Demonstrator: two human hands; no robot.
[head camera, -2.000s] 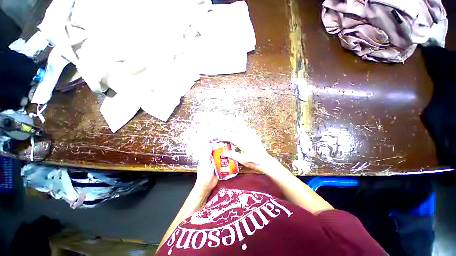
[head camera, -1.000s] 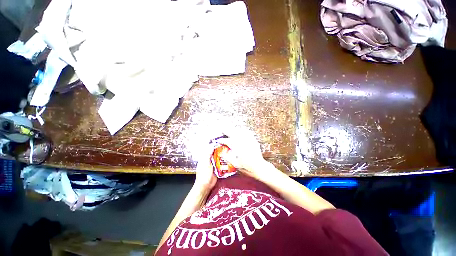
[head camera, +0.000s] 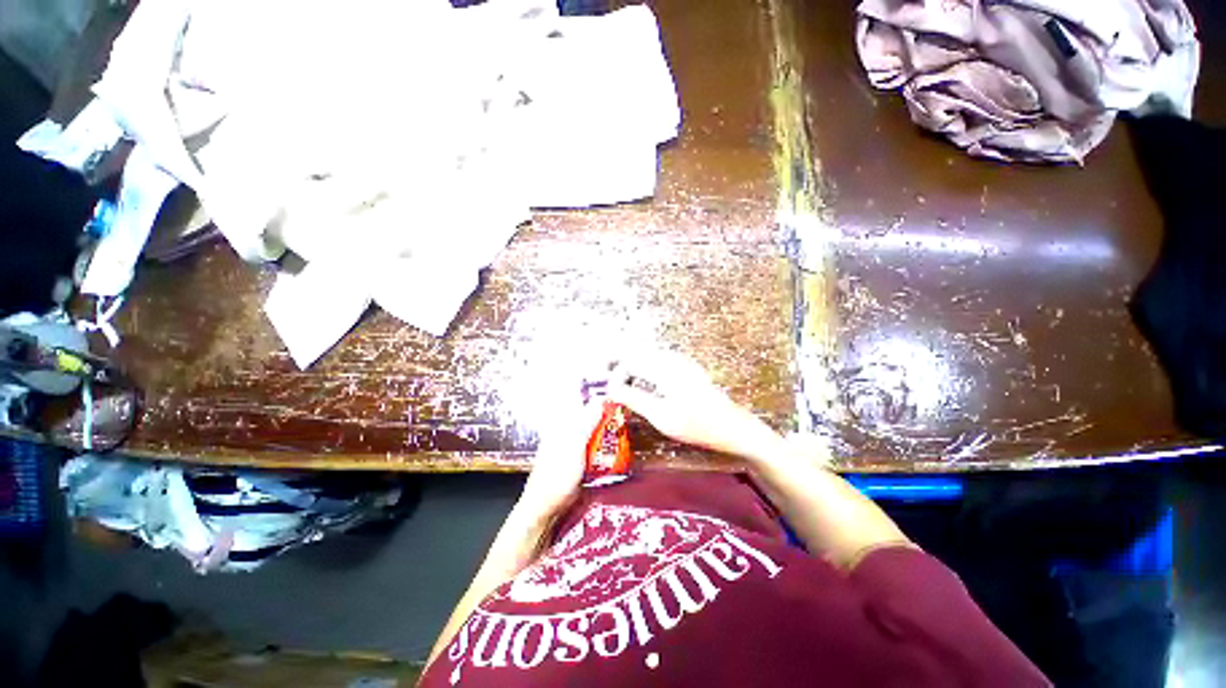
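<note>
A small red-orange packet (head camera: 608, 446) is held upright close to the wearer's shirt, at the table's front edge. My left hand (head camera: 562, 450) is closed around its left side. My right hand (head camera: 672, 401) is at the packet's top end, with the fingers at a small dark-marked piece there. Strong glare washes out both hands, so the fingers are hard to make out. I cannot tell whether the small piece is part of the packet.
A white garment heap (head camera: 363, 135) lies on the brown table (head camera: 699, 269) at the left. A pink garment bundle (head camera: 1035, 74) lies at the back right, black cloth (head camera: 1190, 269) at the right edge. A grey tool (head camera: 47, 352) lies at the left corner.
The packet has turned and looks narrower. My right hand has moved from the packet's face up to its top end. The view has shifted slightly.
</note>
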